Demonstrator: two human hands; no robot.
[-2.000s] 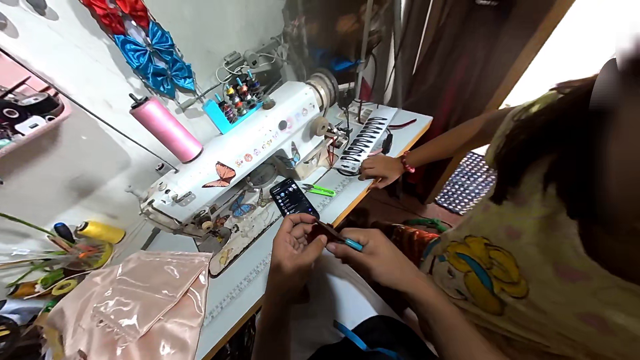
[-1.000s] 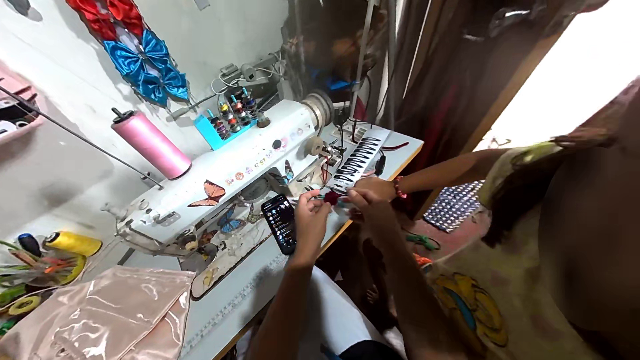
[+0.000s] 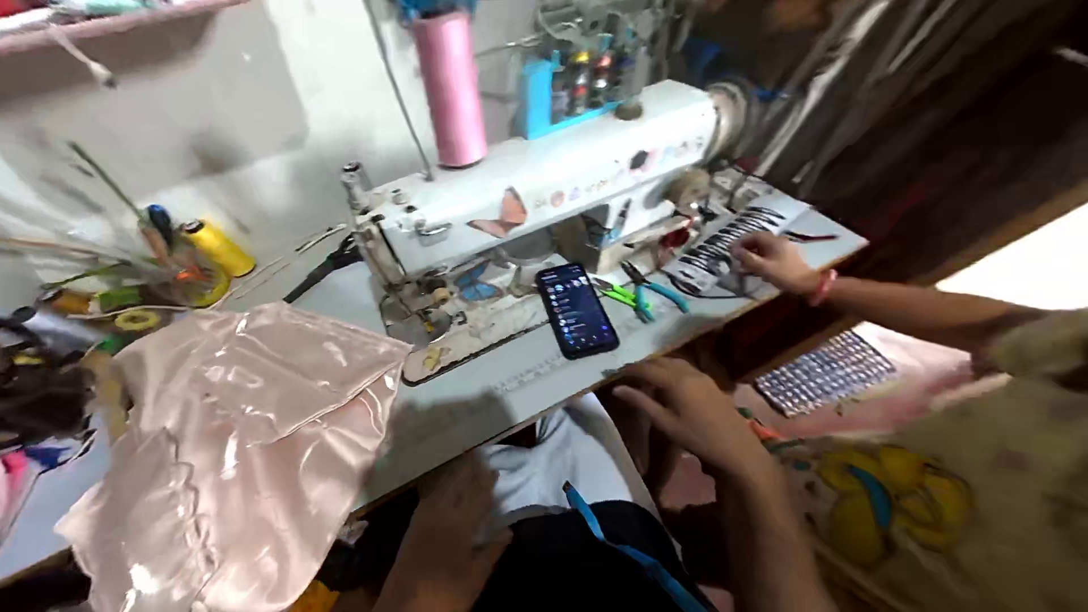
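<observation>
My right hand (image 3: 680, 404) is at the front edge of the sewing table, fingers apart, with nothing seen in it. Below the edge, by my lap, is my left hand (image 3: 455, 510); it is blurred and its fingers are partly hidden. A smartphone (image 3: 578, 310) with a lit screen lies on the table before the industrial sewing machine (image 3: 544, 191). Right of the phone lie teal-handled pliers (image 3: 667, 294) and a green-handled tool (image 3: 619, 293). Another person's hand (image 3: 773, 262) touches a white card with black items (image 3: 731, 242).
Pale pink satin fabric (image 3: 255, 433) covers the table's left part. A pink thread cone (image 3: 450, 89) and a blue rack of bobbins (image 3: 537, 98) stand on the machine. A yellow thread cone (image 3: 218, 248) is at the left. The other person stands close at my right.
My hands have drawn back from the card and the other person's hand toward the table's front edge and my lap. The teal-handled pliers now lie on the table. The view has shifted left.
</observation>
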